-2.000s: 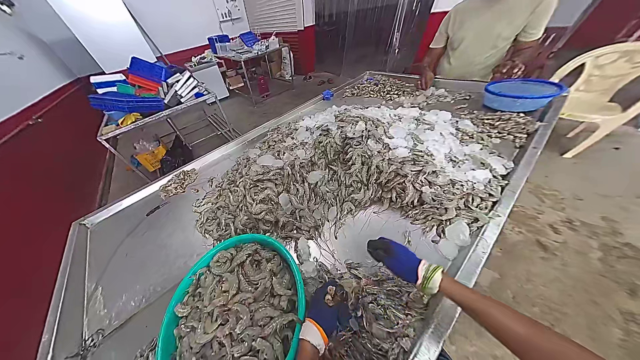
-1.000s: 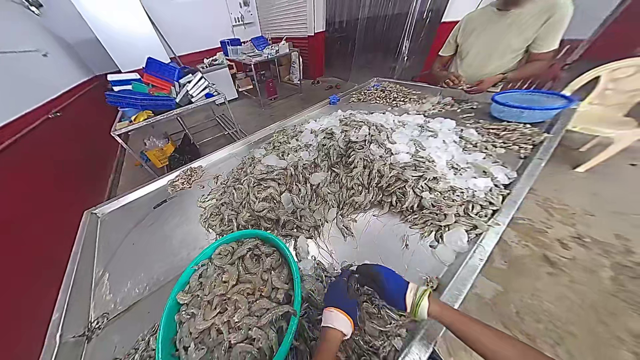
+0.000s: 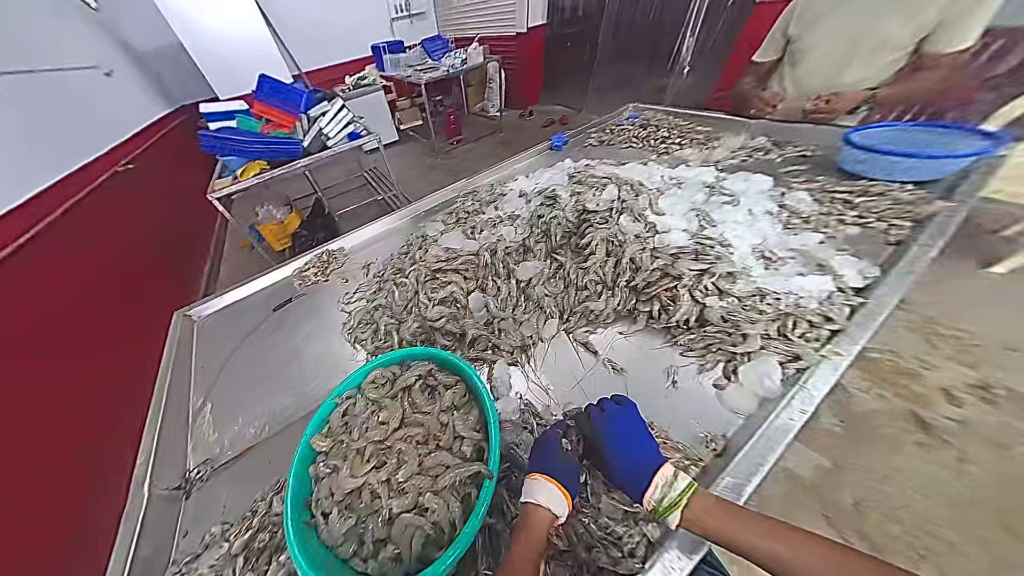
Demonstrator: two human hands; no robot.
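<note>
My left hand (image 3: 554,464), in a blue glove with a white cuff, is close beside my right hand (image 3: 624,448), gloved alike, over a pile of shrimp heads and shells (image 3: 600,512). The left fingers are curled around a shrimp (image 3: 571,437), of which only a little shows. The right fingertips meet it; whether they grip anything is hidden. Left of my hands stands a green plastic basket (image 3: 494,448) filled with shrimp. Beyond them a large heap of whole shrimp (image 3: 512,280) with ice (image 3: 736,208) lies on the metal table (image 3: 264,360).
The table's raised metal rim (image 3: 808,400) runs along the right. A blue basket (image 3: 920,152) stands at the far right corner, near a person (image 3: 864,56) across the table. Small shrimp piles (image 3: 648,132) lie at the far end. Stacked trays (image 3: 256,144) stand on another table.
Two seconds ago my hands were apart, the right one farther right; they came together by one second ago and remain close now. The person across the table has moved their hands.
</note>
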